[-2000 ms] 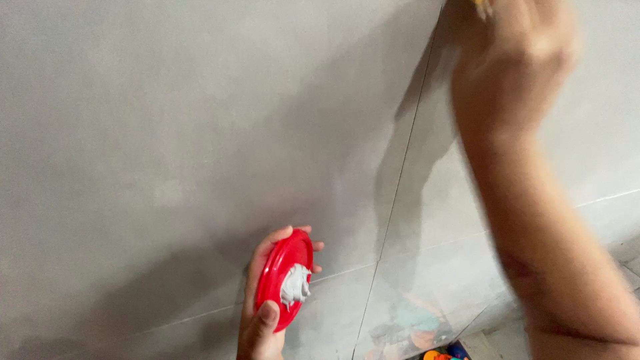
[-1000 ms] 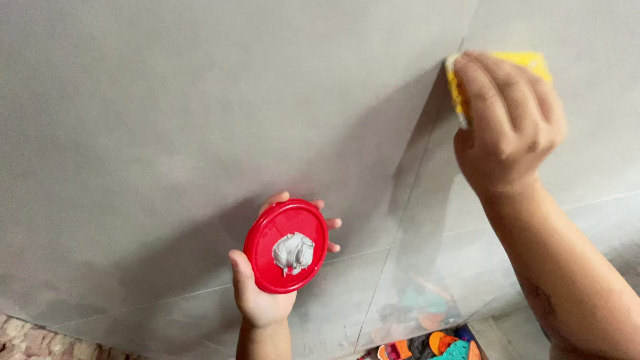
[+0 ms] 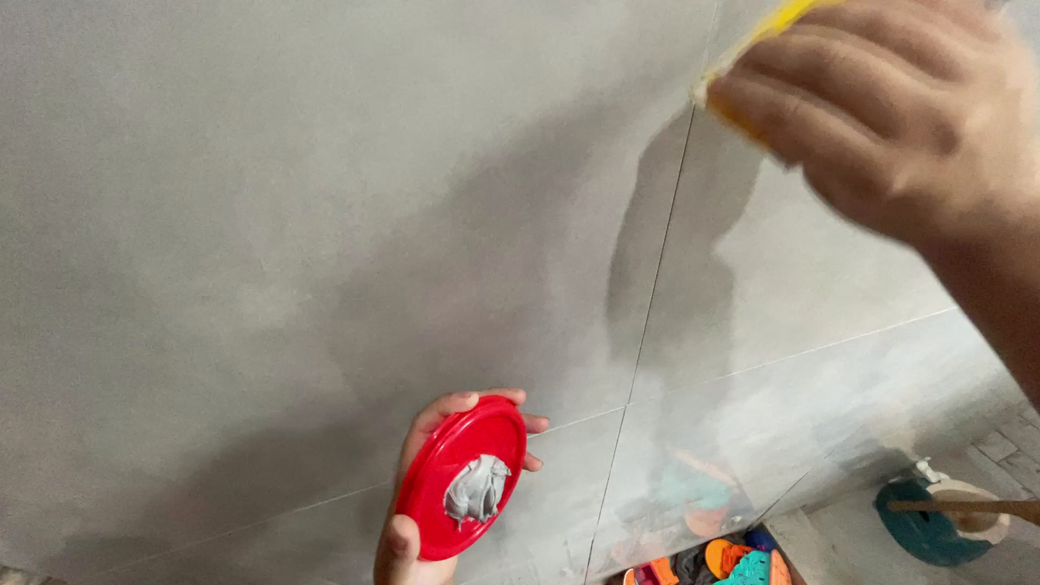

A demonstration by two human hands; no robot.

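My left hand (image 3: 406,536) holds a round red plastic lid (image 3: 435,479) by its rim, tilted, with a lump of light grey paste (image 3: 478,490) on its face. At the upper right, my right hand (image 3: 886,114) grips a yellow spreader (image 3: 784,20), partly hidden by the fingers. The spreader's pale, paste-smeared corner meets the thin dark joint (image 3: 668,211) between large grey wall tiles (image 3: 406,203). Below that corner the joint runs down past the lid's right side and crosses a lighter joint.
At the bottom right stands a box holding orange and teal plastic things (image 3: 751,569). Farther right, a teal and white round container (image 3: 930,528) has a wooden stick (image 3: 967,507) across it. Tiled floor (image 3: 1016,447) shows at the right edge.
The spreader, held clear of my face-on view lower down a second ago, is now higher in the picture and turned. The red lid has tilted from nearly face-on to a narrower oval.
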